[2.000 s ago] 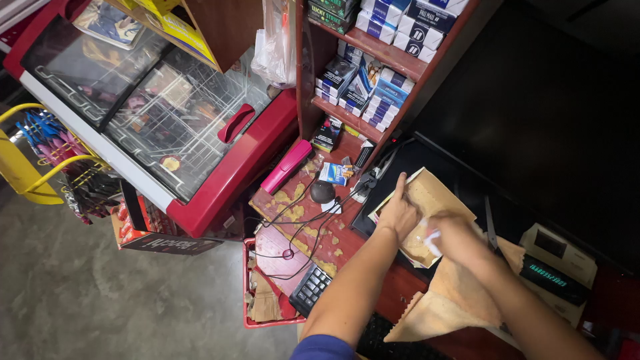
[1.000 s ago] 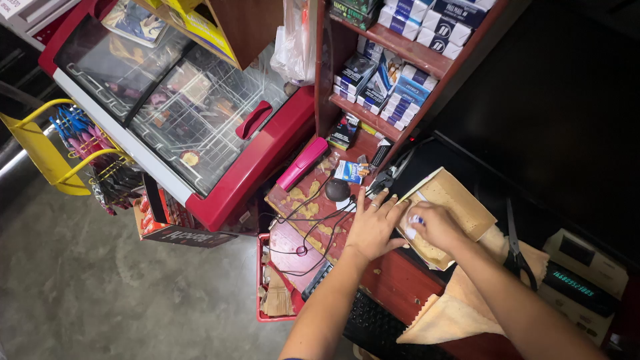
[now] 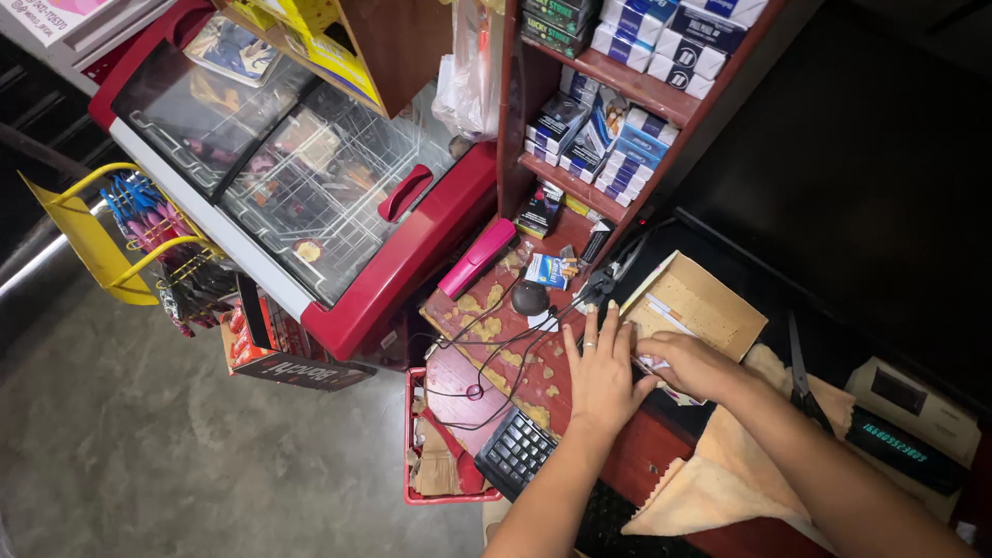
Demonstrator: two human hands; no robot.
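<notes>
A shallow cardboard box (image 3: 709,291) lies on the black surface at the right, with a few cigarettes (image 3: 668,311) inside. My right hand (image 3: 682,360) reaches into its lower left part, fingers bent over something white, perhaps more cigarettes; the fingertips are partly hidden. My left hand (image 3: 603,372) rests flat with fingers spread beside the box's left edge, a ring on one finger, holding nothing. An orange cloth (image 3: 744,473) lies under my right forearm. Scissors (image 3: 802,376) with dark handles are to the right of the box.
An opened cigarette pack (image 3: 549,270), a pink stapler-like object (image 3: 477,258), a dark round object (image 3: 530,297) and cables lie on the worn red desk (image 3: 558,387). A keypad (image 3: 518,449) sits at its edge. Shelves of cigarette packs (image 3: 620,147), a glass-topped freezer (image 3: 310,178) and a cash register (image 3: 899,418) stand around.
My left hand has gone from holding the box's edge to lying spread beside it. My right hand has shifted to the box's lower left part, and cigarettes inside are now visible.
</notes>
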